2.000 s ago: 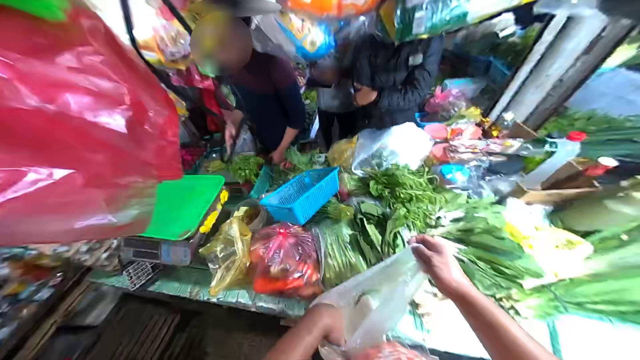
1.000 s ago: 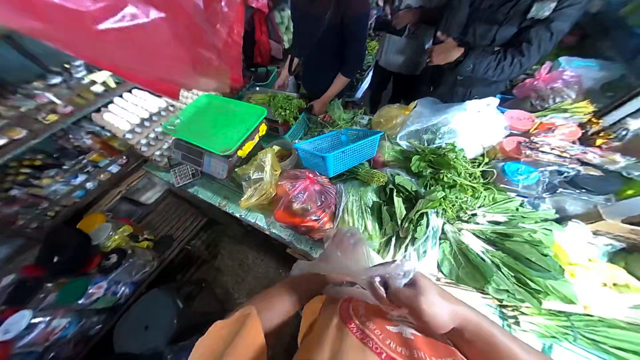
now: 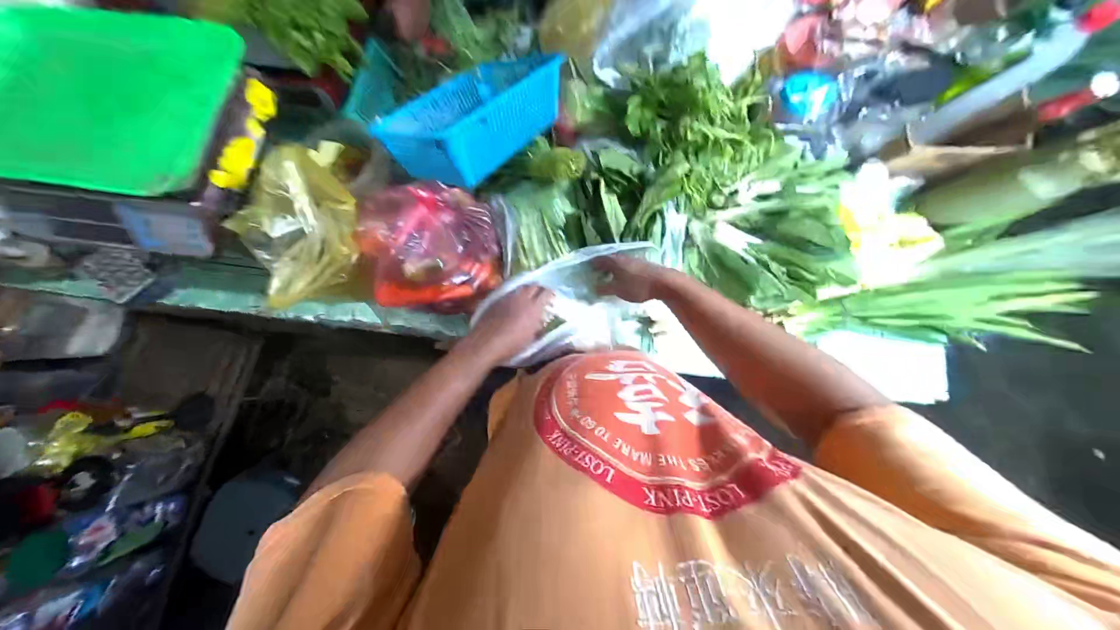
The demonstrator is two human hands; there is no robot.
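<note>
A clear plastic bag (image 3: pixel 573 319) lies spread between my hands at the front edge of the stall, close to my shirt. My left hand (image 3: pixel 516 324) is at the bag's left side, its fingertips inside the mouth and partly hidden. On the far right of the opening, my right hand (image 3: pixel 626 278) grips the rim with curled fingers. Something pale and a bit of green show in the bag, too blurred to name. Just left of it sits a pink plastic bag of red-orange vegetables (image 3: pixel 429 249); beyond it are leafy greens (image 3: pixel 735 175).
A scale with a green tray (image 3: pixel 114 105) stands at the back left, beside a yellow plastic bag (image 3: pixel 302 219). A blue plastic basket (image 3: pixel 477 118) sits behind the pink bag. Long green stalks (image 3: pixel 954 302) lie to the right. Packaged goods (image 3: pixel 105 516) fill the lower left.
The view has tilted down. Two seconds ago my hands held the bag further apart, the right one raised over the greens; a second ago they were close together at the bag.
</note>
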